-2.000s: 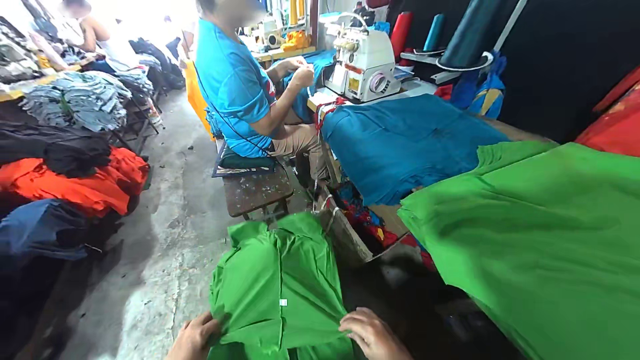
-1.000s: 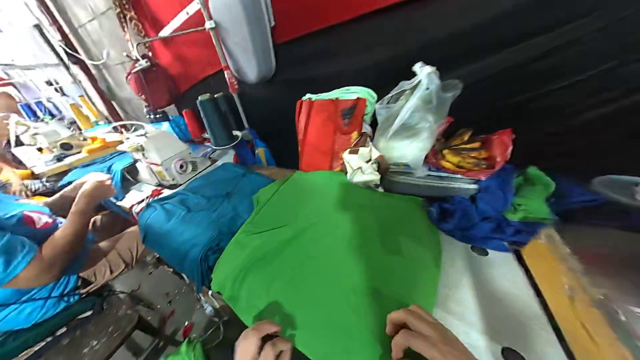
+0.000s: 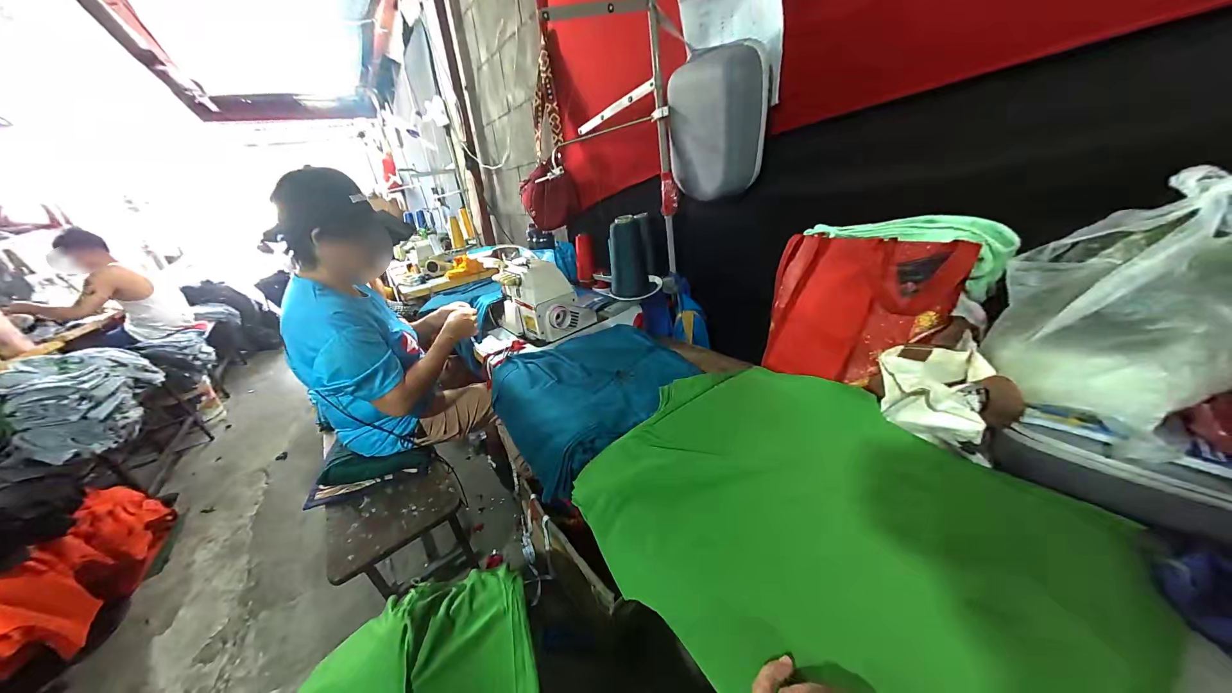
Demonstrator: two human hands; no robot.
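Green fabric pieces lie flat on the work table, reaching over its near left edge. At the bottom edge of the view, part of one hand of mine rests at the green fabric; only its fingers show, and which hand it is cannot be told for certain, though it appears to be my right hand. My other hand is out of view. Lower down at the left, another green garment hangs or lies below table height. Folded blue fabric adjoins the green cloth at its far left.
A person in a blue shirt sits on a wooden stool at a white overlock sewing machine. Thread cones stand behind. A red bag and a clear plastic bag border the table's back. Orange fabric lies at far left.
Two seconds ago both hands were at the green garment low in front; one second ago both were on the green fabric on the table. Now only one hand shows, as the view has swung left.
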